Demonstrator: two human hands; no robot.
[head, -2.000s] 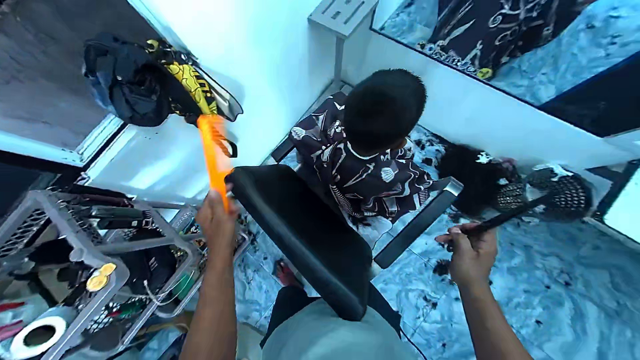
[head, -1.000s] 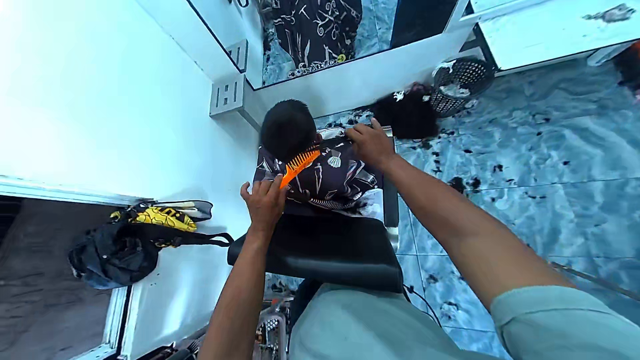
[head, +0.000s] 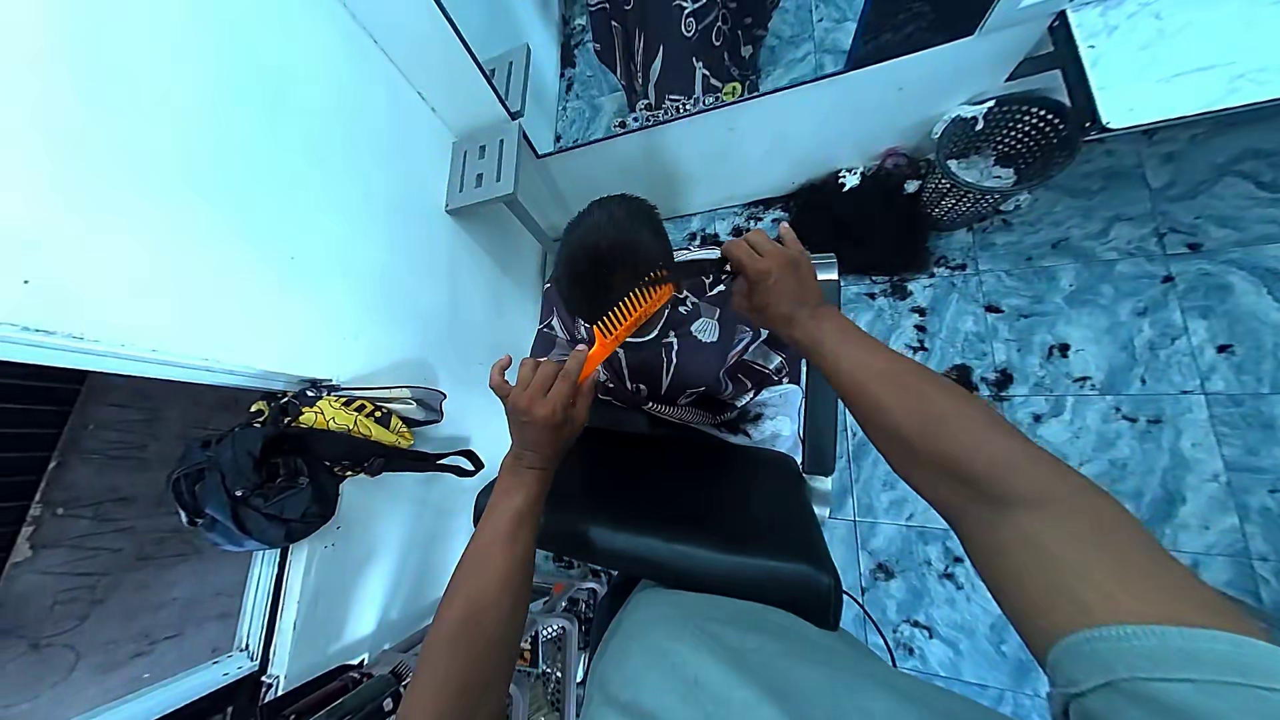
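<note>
My left hand [head: 545,405] holds an orange wide-tooth comb [head: 630,318] by its handle. The comb's teeth lie at the back of the short dark hair on a seated person's head [head: 612,250]. To the right of that head, my right hand [head: 775,275] is raised with bent fingers; a dark, thin tool seems to be in it, mostly hidden, and its kind cannot be told. A dark barber cape [head: 690,355] with printed white figures covers the person's shoulders. The black padded backrest [head: 690,510] of the chair stands between the person and me.
A large mirror [head: 680,60] is on the wall in front. Dark bags [head: 265,480] hang at the left. A perforated wastebasket [head: 1010,150] stands beside a heap of cut hair [head: 865,220]. Hair clippings lie on the tiled floor [head: 1090,440]. Plastic racks [head: 550,640] with tools are low at the left.
Both hands have come from wide apart at the sides to the person's head and shoulder. The comb, earlier upright at the left, is now at the hair. The view has shifted.
</note>
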